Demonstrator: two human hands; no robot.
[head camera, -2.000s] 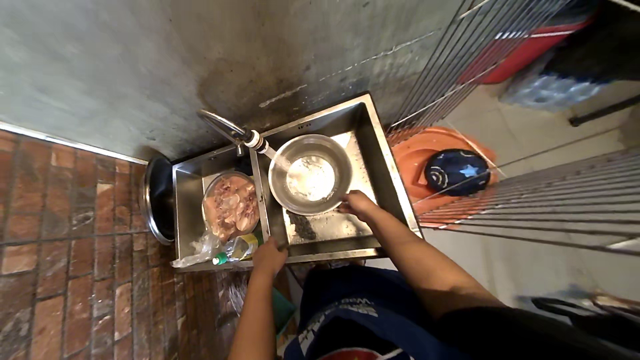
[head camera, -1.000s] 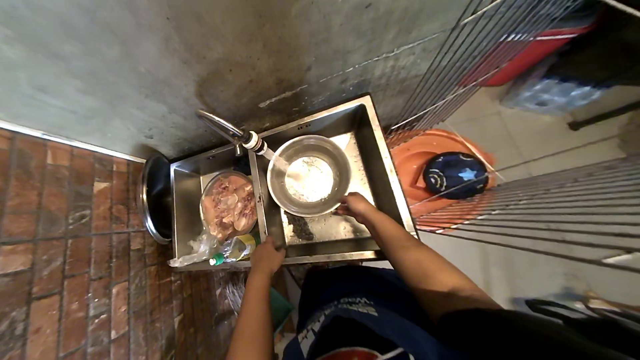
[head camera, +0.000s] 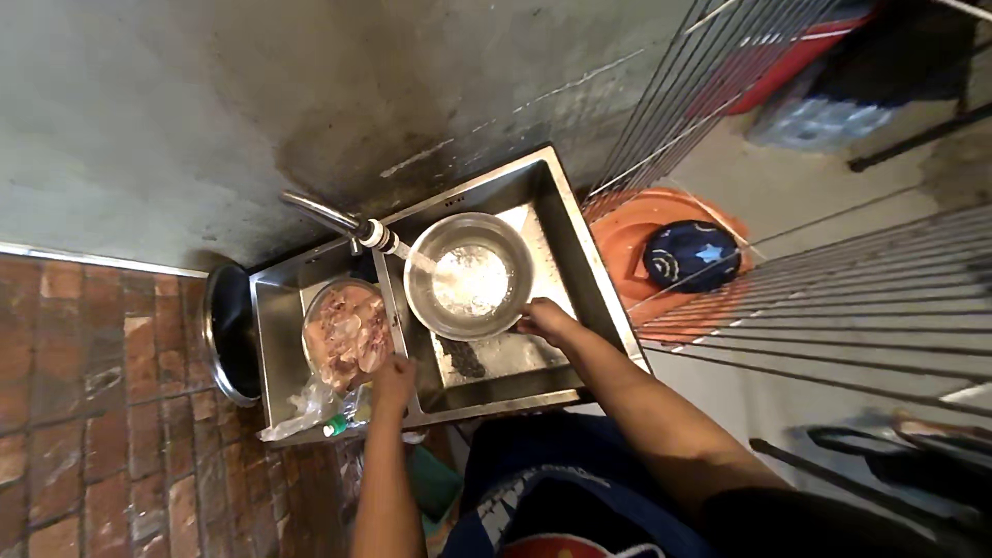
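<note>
Water runs from the faucet (head camera: 333, 217) into a round metal bowl (head camera: 418, 306) in the right basin of the stainless steel sink (head camera: 593, 256). My right hand (head camera: 545, 322) grips the bowl's rim at its lower right. My left hand (head camera: 394, 380) is at the divider between the basins, beside a bowl of raw meat (head camera: 349, 333) in the left basin; its fingers are partly hidden, and whether it holds anything cannot be told. A clear plastic bag (head camera: 310, 407) and a bottle with a green cap (head camera: 335, 425) lie at the left basin's near edge.
A black pan-like vessel (head camera: 232, 333) leans by the sink's left side on brick tiles. Right of the sink are a wire rack (head camera: 821, 310) and an orange plastic basin (head camera: 620, 225) with a dark blue patterned item (head camera: 691, 256). A concrete wall (head camera: 387, 93) rises behind the faucet.
My left hand has moved from the sink's near edge up along the divider, closer to the meat. My right hand stays at the bowl's rim while water runs into it.
</note>
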